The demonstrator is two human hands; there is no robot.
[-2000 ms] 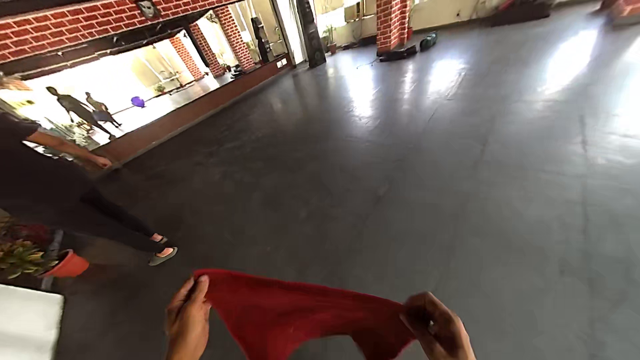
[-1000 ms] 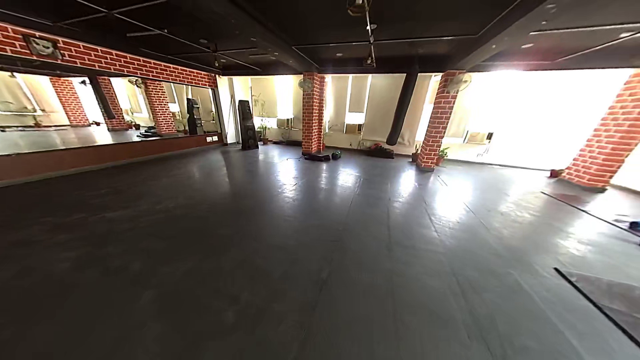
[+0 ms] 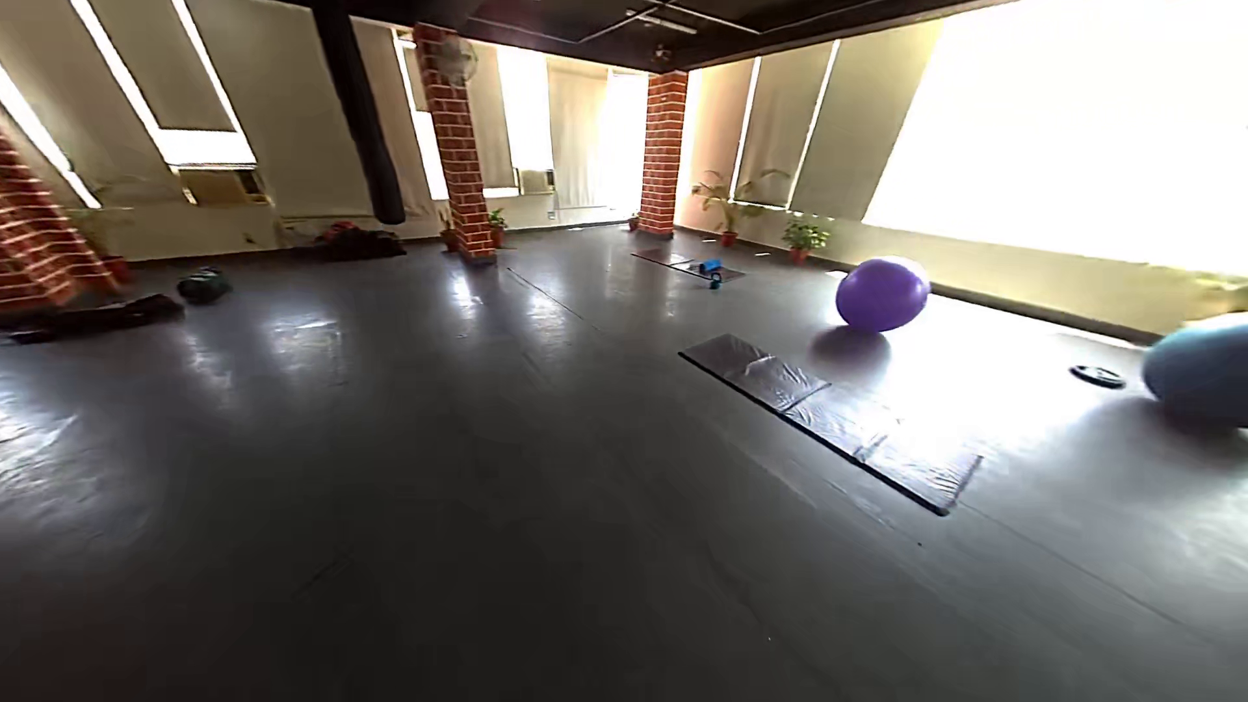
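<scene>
Neither my left hand nor my right hand is in the head view, and the red cloth is out of sight too. Right of centre, a black folding exercise mat (image 3: 829, 419) lies flat on the grey floor. Behind it rests a purple exercise ball (image 3: 882, 294). A blue-grey exercise ball (image 3: 1201, 370) is partly cut off by the right edge, with a dark round disc (image 3: 1098, 376) on the floor to its left. Farther back, a blue roller (image 3: 709, 265) lies on another mat (image 3: 663, 257), and a small kettlebell-like object (image 3: 716, 280) is beside it.
Brick-patterned pillars (image 3: 458, 146) stand towards the back. A black punching bag (image 3: 363, 117) hangs near the blinds. Potted plants (image 3: 803, 237) line the wall. At the left, a dark bag (image 3: 204, 285) and a dark flat bundle (image 3: 107, 317) lie on the floor.
The view has swung far up and to the right. My two hands, which held the red cloth two seconds ago, and the person at the left are no longer in view.
</scene>
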